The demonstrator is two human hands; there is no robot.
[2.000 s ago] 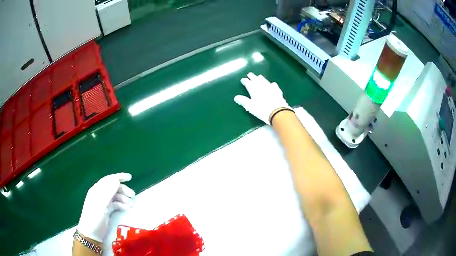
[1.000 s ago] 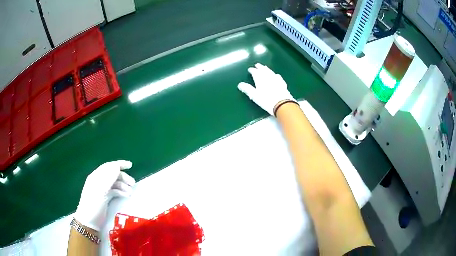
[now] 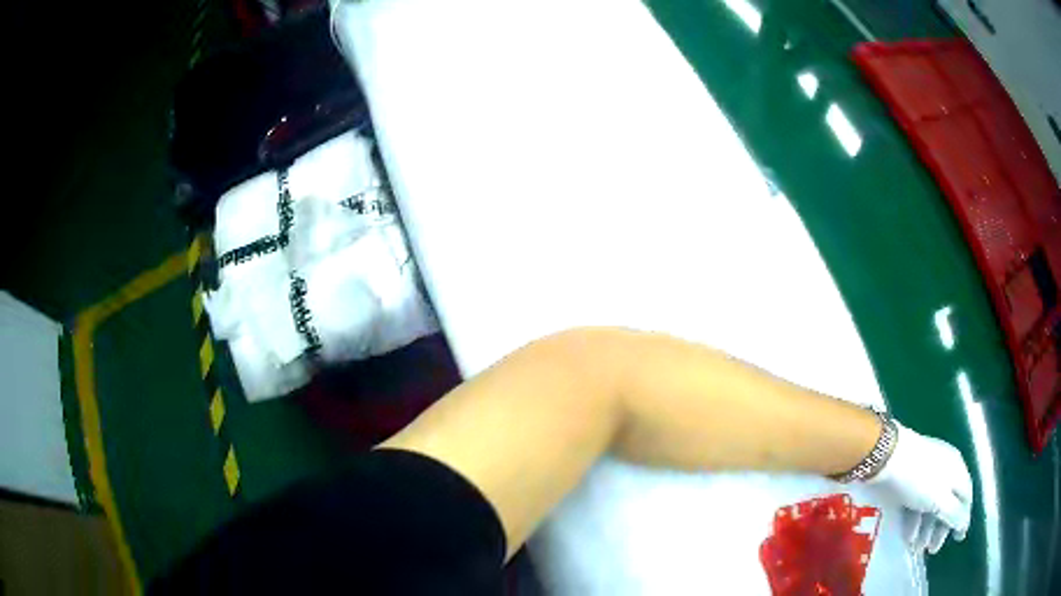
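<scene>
My left hand (image 3: pixel 931 483), in a white glove with a metal band at the wrist, is at the lower right over the padding's edge beside the green belt. Its fingers are loosely bent and slightly apart, with nothing visible in them. A pile of peeled red film (image 3: pixel 818 550) lies on the white foam padding (image 3: pixel 582 186), just left of and below that hand, cut off by the bottom edge. My right hand is out of the picture.
The green conveyor belt (image 3: pixel 803 198) curves down the right side. A red plastic tray (image 3: pixel 972 163) lies beyond it, with a dark frame in a pocket. A white bag with black lettering (image 3: pixel 332 279) is left of the padding. Yellow-and-black tape (image 3: pixel 213 378) marks the floor.
The view has swung far to the left, bringing in the bag and floor. My right hand and the machine have left the picture. The film pile and my left hand now appear at lower right.
</scene>
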